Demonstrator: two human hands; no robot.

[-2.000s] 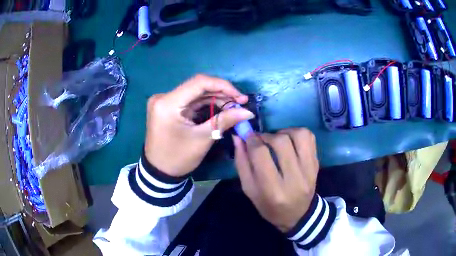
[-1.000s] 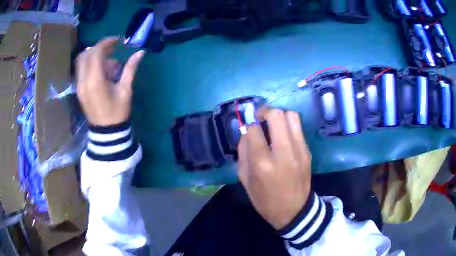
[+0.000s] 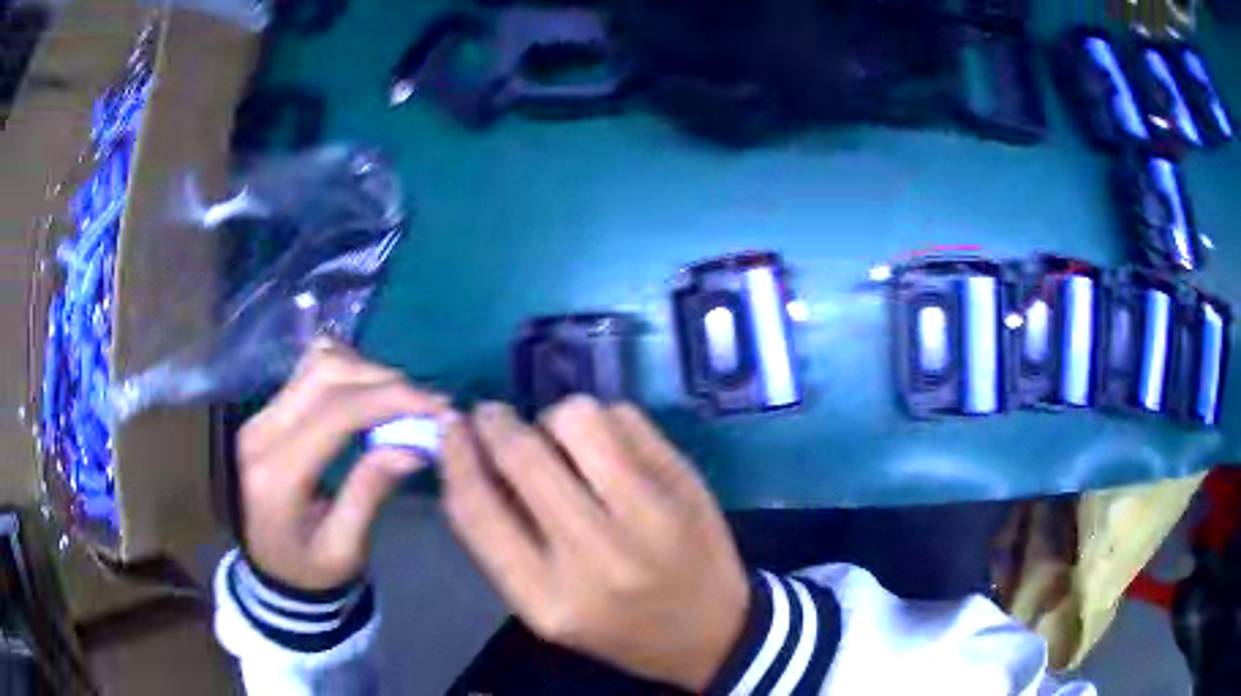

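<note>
My left hand [image 3: 320, 469] holds a blue cell [image 3: 406, 437] between thumb and fingers, at the lower left over the mat's front edge. My right hand [image 3: 599, 544] is beside it, its fingertips at the right end of the cell. Blur hides whether they grip it, and fingers cover part of the cell. A black housing half [image 3: 578, 356] with no cell visible lies just beyond my right hand, partly covered by it. A filled housing [image 3: 742, 333] with a blue cell along its right side lies to its right.
Filled housings [image 3: 949, 340] stand in a row at right, with more [image 3: 1161, 211] at back right. Dark loose housings [image 3: 565, 61] lie along the back. A clear plastic bag [image 3: 306, 258] and a carton [image 3: 177, 272] of blue cells are at left.
The filled housing under my right hand now lies uncovered, apart from the empty one. The single cell at back left is gone from there. Both hands have come together around a cell.
</note>
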